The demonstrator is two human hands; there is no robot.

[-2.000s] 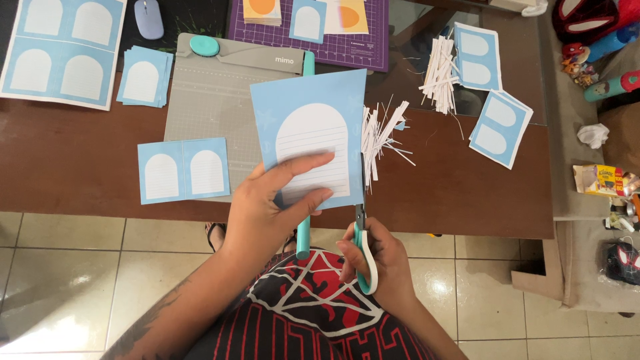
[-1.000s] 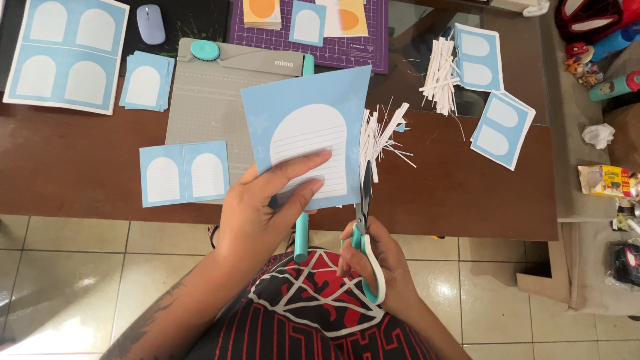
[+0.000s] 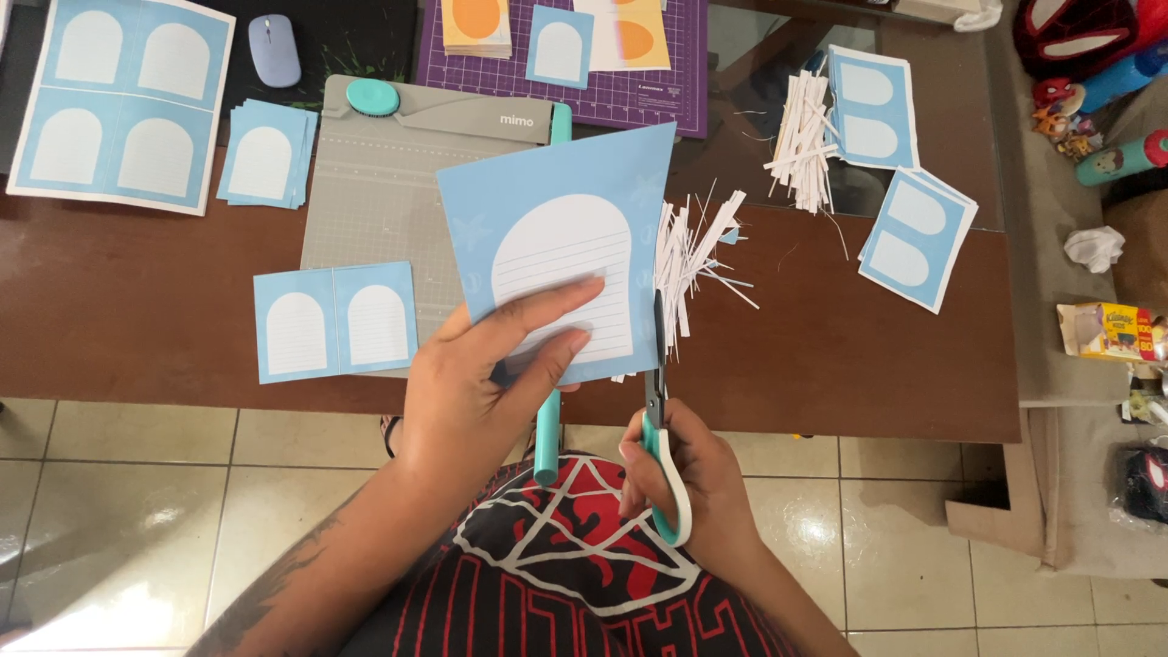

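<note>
My left hand (image 3: 502, 374) grips a blue card (image 3: 557, 219) with a white lined arch, its thumb and a finger lying over the lower part. In my right hand (image 3: 698, 488) is a pair of scissors (image 3: 671, 484) with white and teal handles, the blades pointing up along the card's right edge. Behind the card lies a grey paper trimmer (image 3: 383, 201) with a teal arm. A pile of white paper strips (image 3: 680, 274) shows just right of the card. Two joined lined cards (image 3: 335, 274) overlap the trimmer's lower left corner.
At left are a printed four-arch sheet (image 3: 119, 105), a stack of blue cards (image 3: 265, 155) and a computer mouse (image 3: 275, 50). A purple cutting mat (image 3: 689, 82) holds orange and blue cards. More paper strips (image 3: 803, 146) and two-arch sheets (image 3: 917, 237) lie at right on the brown table (image 3: 867, 374).
The scissors, slightly lower and more open one second ago, now have their blades closer together at the card's right edge. My left hand keeps hold of the card.
</note>
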